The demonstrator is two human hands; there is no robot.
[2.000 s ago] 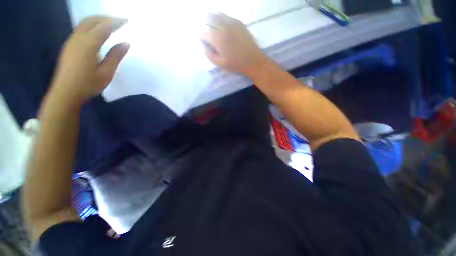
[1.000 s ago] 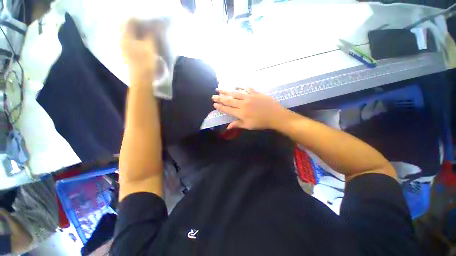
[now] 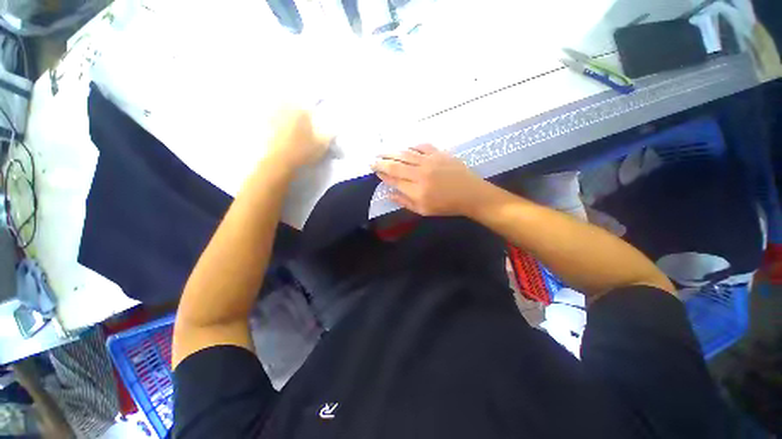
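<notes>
A dark garment panel (image 3: 150, 197) lies over the table's left part and hangs towards my lap. A white panel (image 3: 306, 195) lies over the dark cloth under my left hand. My left hand (image 3: 300, 141) is at the white panel's upper part; glare washes out its fingertips, so I cannot tell whether they grip it. My right hand (image 3: 429, 180) lies palm down with fingers extended at the cloth's right edge, over the ruler strip, not closed on anything. The needle area is lost in glare.
The table-edge ruler (image 3: 549, 129) runs along the front edge. Yellow-green snips (image 3: 604, 70) and a flat black rectangle (image 3: 660, 47) lie at the right. Blue baskets (image 3: 141, 356) stand below left and right, with a red basket (image 3: 528, 273) near my lap. Part of a person shows lower left.
Since one second ago my left hand has moved right and down with the white panel, closer to my right hand. Earlier, both hands were higher, on a white piece. My right hand has barely moved since one second ago.
</notes>
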